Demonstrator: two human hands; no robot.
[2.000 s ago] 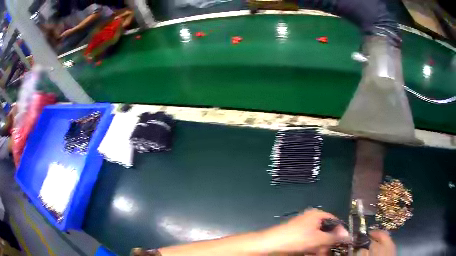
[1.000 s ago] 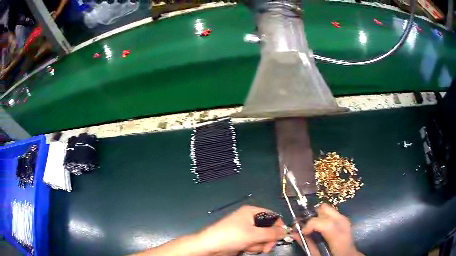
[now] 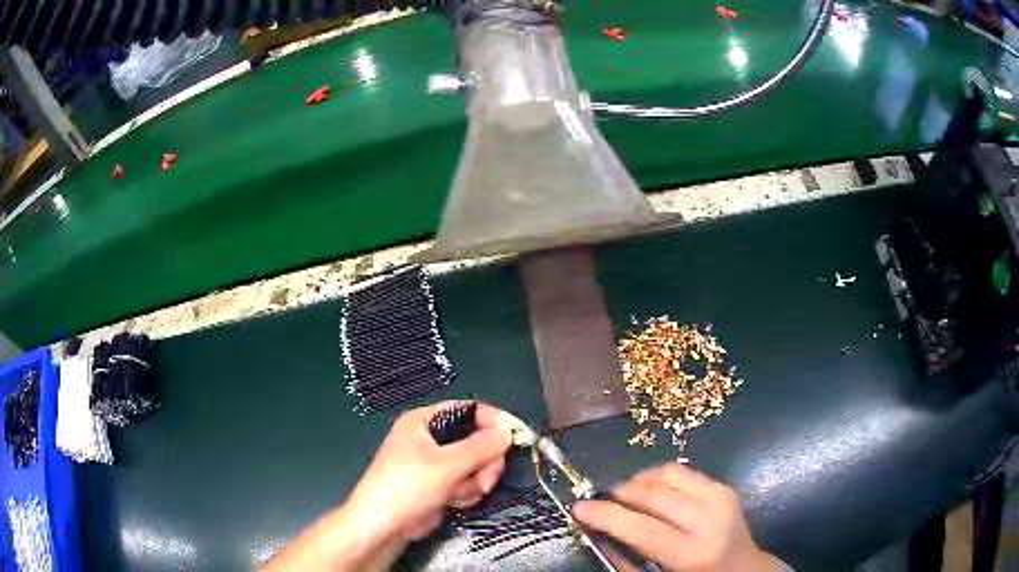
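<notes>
My left hand, at the bottom centre, holds a bunch of short black wires. A pale covering shows at its fingertips. My right hand holds the soldering iron, whose metal tip points up and left, close to the left fingertips. A thin solder feed tube runs alongside it. Whether the tip touches a wire I cannot tell. Loose black wires lie on the bench below and between the hands. The brown plate lies just beyond them, with a heap of small gold-coloured contacts on its right.
A fume hood stands over the plate's far end. A row of black wires lies left of the plate. Bundled wires and a blue bin are far left. A black feeder unit stands right. The green belt carries small red parts.
The view has swung right. My left hand and the iron have moved from the plate's near end to its lower left. The loose wires beneath my hands now show more clearly.
</notes>
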